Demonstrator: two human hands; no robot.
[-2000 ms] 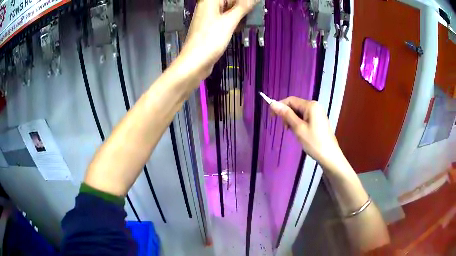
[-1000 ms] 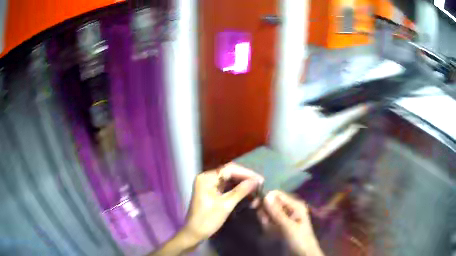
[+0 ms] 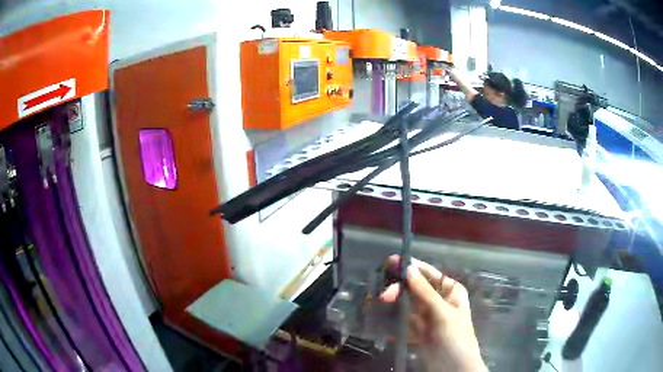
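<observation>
My right hand is in the lower middle, its fingers pinching a long, narrow dark strap. The strap stands upright in front of the steel machine, with its upper part across the strap pile and its lower part running down past my hand. The pile of black straps lies fanned on the white machine top, with ends sticking out over its left edge. My left hand is not in view. The pale pointed tool cannot be made out in my right hand.
The dryer's purple strip curtain and a red-brown door are left. A grey plate is low beside the door. An orange control box is behind. A dark bottle is right. A person stands beyond the machine.
The view has turned right from the hanging straps to the machine. My left hand has left the picture. My right hand now holds an upright strap; the pale tool seen earlier no longer shows.
</observation>
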